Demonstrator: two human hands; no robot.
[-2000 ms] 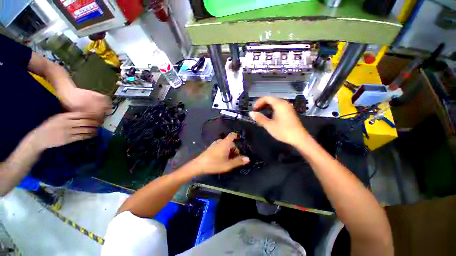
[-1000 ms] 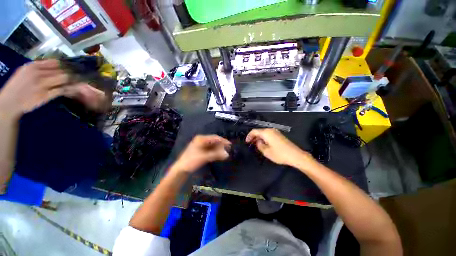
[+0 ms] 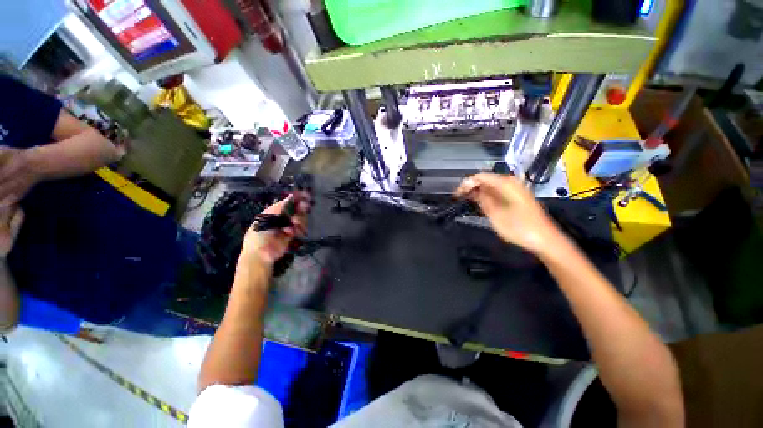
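Observation:
My left hand [image 3: 272,236] is bare and closed around a small bunch of black cable leads [image 3: 274,221], over the right edge of the dark cable pile [image 3: 219,226]. My right hand [image 3: 506,209] is above the black mat near the press, fingers curled together and pointing left; whether it holds a lead is too blurred to tell. The silver loading bar [image 3: 400,201] lies across the mat in front of the press, with dark leads on and around it, its right part hidden near my right hand.
The press has a green platen [image 3: 485,63], a silver mould [image 3: 462,104] and steel columns. A yellow cabinet [image 3: 648,219] with blue-handled cutters stands right. A bottle [image 3: 290,140] stands back left. Another person's arm [image 3: 71,152] is at far left. A blue bin [image 3: 355,376] is below the table edge.
My left hand has moved left to the cable pile and now shows a bunch of leads. My right hand has moved up and right towards the press. The other person has moved farther left.

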